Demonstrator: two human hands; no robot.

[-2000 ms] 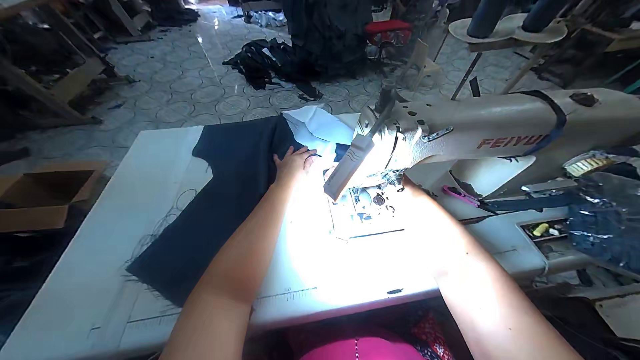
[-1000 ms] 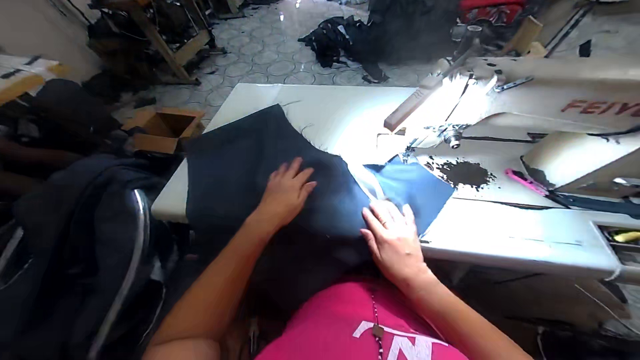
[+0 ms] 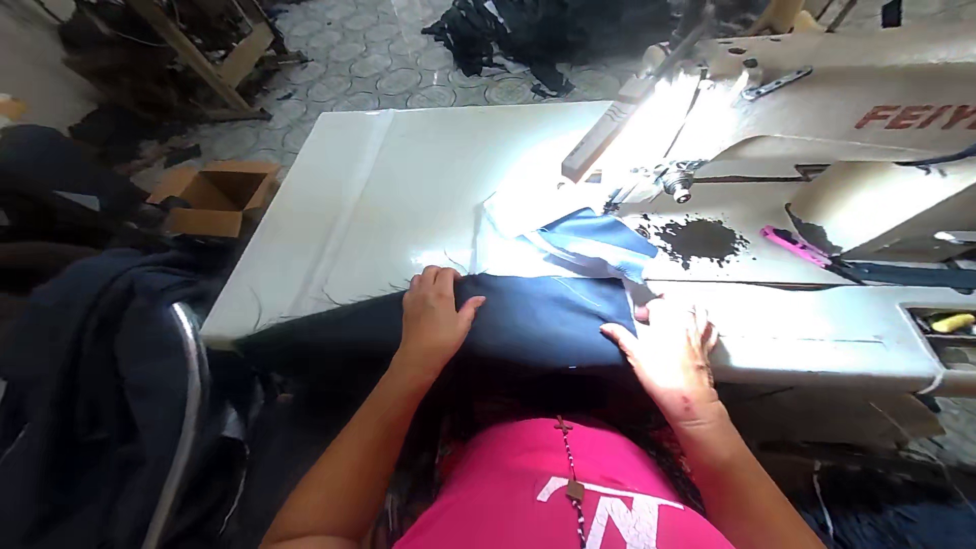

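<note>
Dark navy fabric lies along the front edge of the white sewing table and hangs over it. My left hand grips the fabric's upper edge, fingers over it and thumb out to the right. At the fabric's right end, my right hand touches the corner with thumb and fingertips; its fingers are partly washed out by glare. Beyond the fabric, a white and light blue pocket-like cloth spreads under the head of an industrial sewing machine, near the needle area.
Pink-handled scissors lie right of a dark patch on the machine bed. A yellow item sits in a recess at the right. An open cardboard box and dark cloth scraps are on the floor. A dark garment pile stands left.
The navy fabric, spread broadly over the tabletop one second ago, now lies mostly along and over the front edge. My left hand has gone from flat on the fabric to its upper edge.
</note>
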